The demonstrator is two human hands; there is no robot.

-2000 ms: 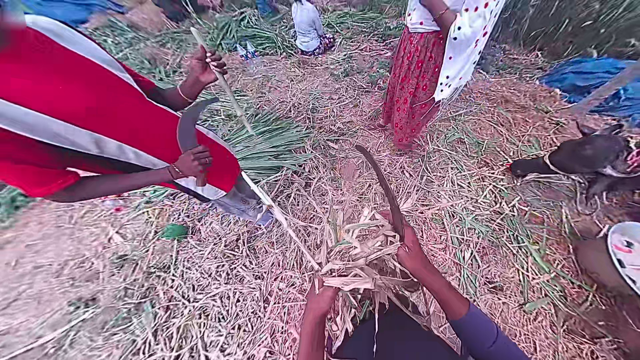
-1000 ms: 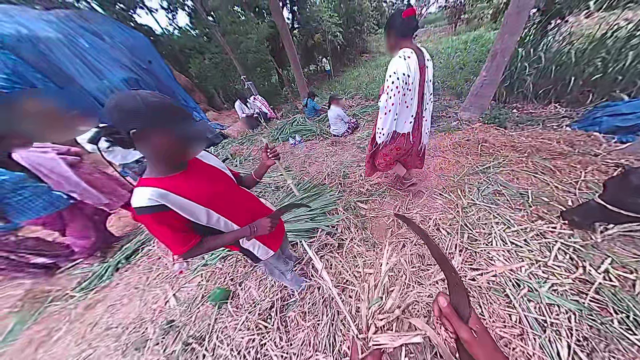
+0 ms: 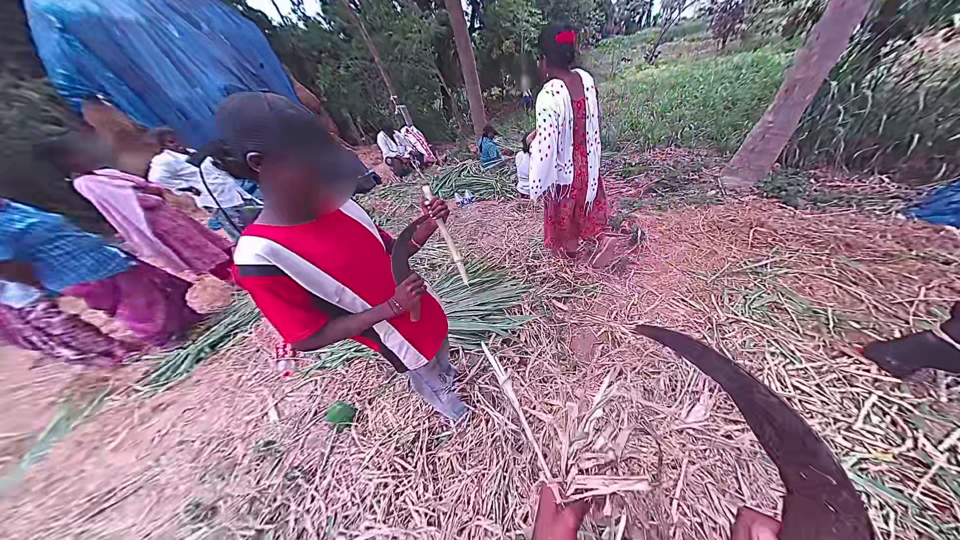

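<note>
My right hand (image 3: 756, 523), at the bottom edge, is closed on a sickle; its dark curved blade (image 3: 780, 427) rises and bends to the left, and the handle is out of frame. My left hand (image 3: 559, 516), cut off by the bottom edge, grips dry stalks (image 3: 600, 484). A long pale stalk (image 3: 517, 405) slants from it up to the left. Facing me at left, a person in a red and white shirt (image 3: 330, 262) has another sickle (image 3: 402, 259) in one hand and a short piece of cane (image 3: 448, 238) in the other.
Dry straw (image 3: 465, 472) covers the ground, with green leaves (image 3: 480, 304) heaped behind the nearby person. A person in a dotted white shawl (image 3: 555, 142) stands ahead. Several people sit at left near a blue tarp (image 3: 172, 60). A dark animal's muzzle (image 3: 907, 352) shows at right, below a tree trunk (image 3: 795, 97).
The view has tilted up and shows more background. The long stalk in front of the red-shirted person now stands apart from the short cane in their hand; earlier they formed one line.
</note>
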